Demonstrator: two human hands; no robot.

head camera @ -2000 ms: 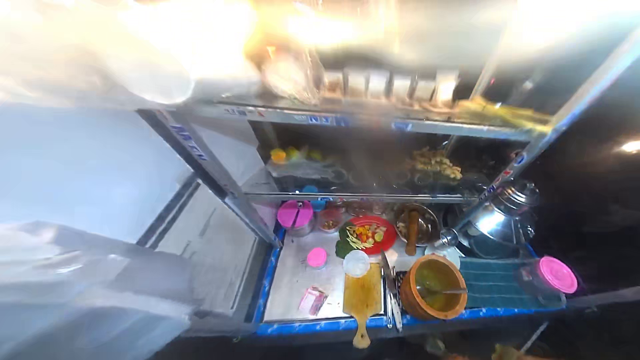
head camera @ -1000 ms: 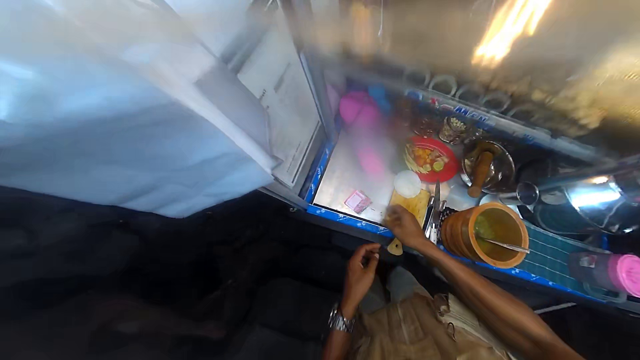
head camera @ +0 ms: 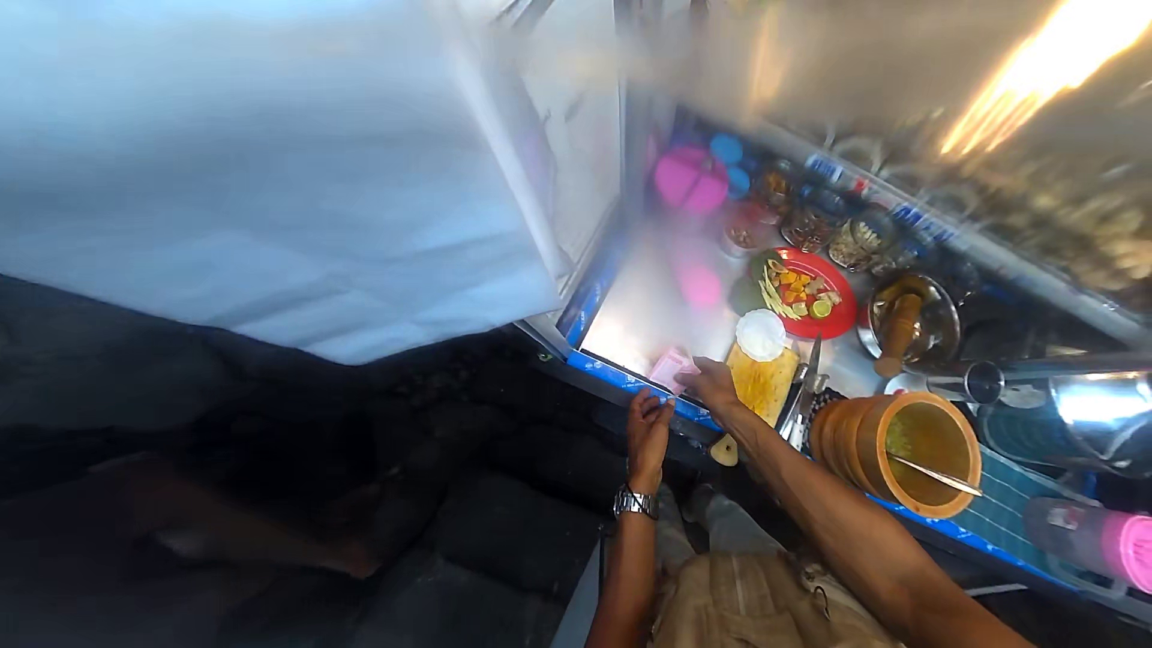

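My right hand (head camera: pixel 711 385) has its fingers on a small pink printed packet (head camera: pixel 672 370) at the counter's front edge; the grip on it looks closed at the near corner. Just below, my left hand (head camera: pixel 650 430), with a metal watch (head camera: pixel 635 502) on the wrist, is at the blue-trimmed edge, its fingers bent; whether it holds anything is unclear. Right of my right hand lies a yellowed cutting board (head camera: pixel 761 382) with a white round container (head camera: pixel 760 336) at its far end. Knives (head camera: pixel 804 396) lie beside the board. A red plate (head camera: pixel 832 306) of cut fruit and lime stands beyond.
A large wooden mortar (head camera: pixel 931 454) with a metal spoon stands at the right. Behind it are a steel bowl (head camera: pixel 952 333) with a wooden pestle (head camera: pixel 899 335), and several jars (head camera: pixel 849 246). Pink-lidded containers (head camera: pixel 690 180) stand at the back left. A pale sheet (head camera: pixel 270 180) hangs at the left.
Both hands, not visible in the oldest frame, have come to the counter edge. Since one second ago, my right hand has reached the pink packet. The view has swung strongly.
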